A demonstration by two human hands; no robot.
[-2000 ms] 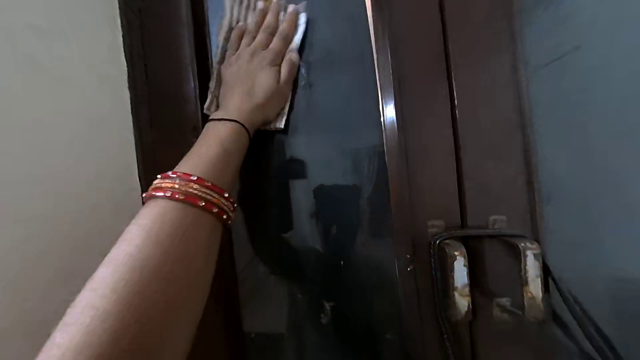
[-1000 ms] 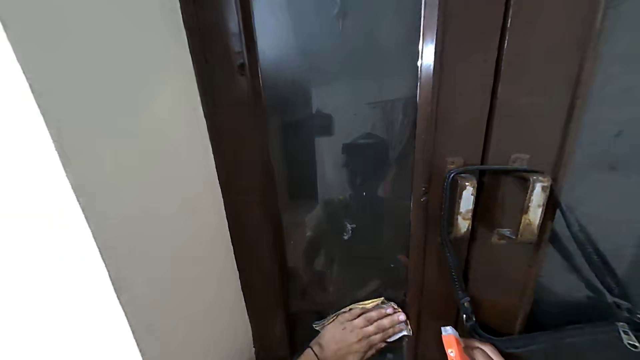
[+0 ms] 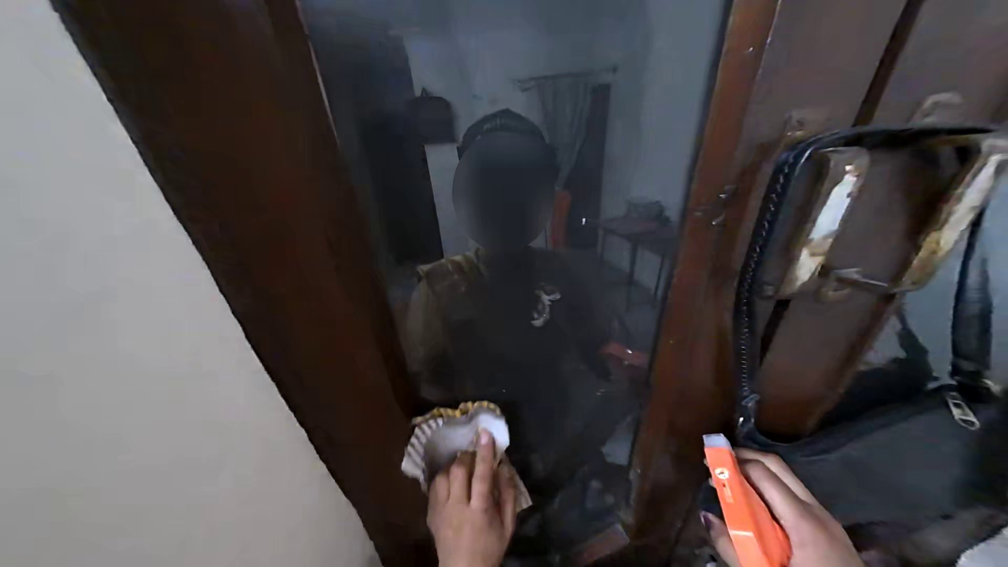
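Observation:
My left hand (image 3: 472, 500) presses a crumpled, striped cloth (image 3: 453, 441) against the lower left of a dark glass panel (image 3: 504, 339), beside its brown wooden frame. The cloth has a yellowish edge, and a pale part of it lies under my fingers. At the lower right, my right hand (image 3: 787, 504) is closed around an orange spray-bottle trigger head (image 3: 740, 500) with a pale nozzle. The rest of what it holds is hidden or out of view. The glass reflects a person and a room.
Two worn metal door handles (image 3: 827, 220) are at the right, with a black bag strap (image 3: 760, 276) looped over them. The black bag (image 3: 906, 449) hangs behind my right hand. A pale wall (image 3: 157, 354) borders the brown door frame (image 3: 260, 236) on the left.
My left hand and the cloth have moved from high on the glass to low on it, then to its left side. My right hand with the orange trigger head has come further into view.

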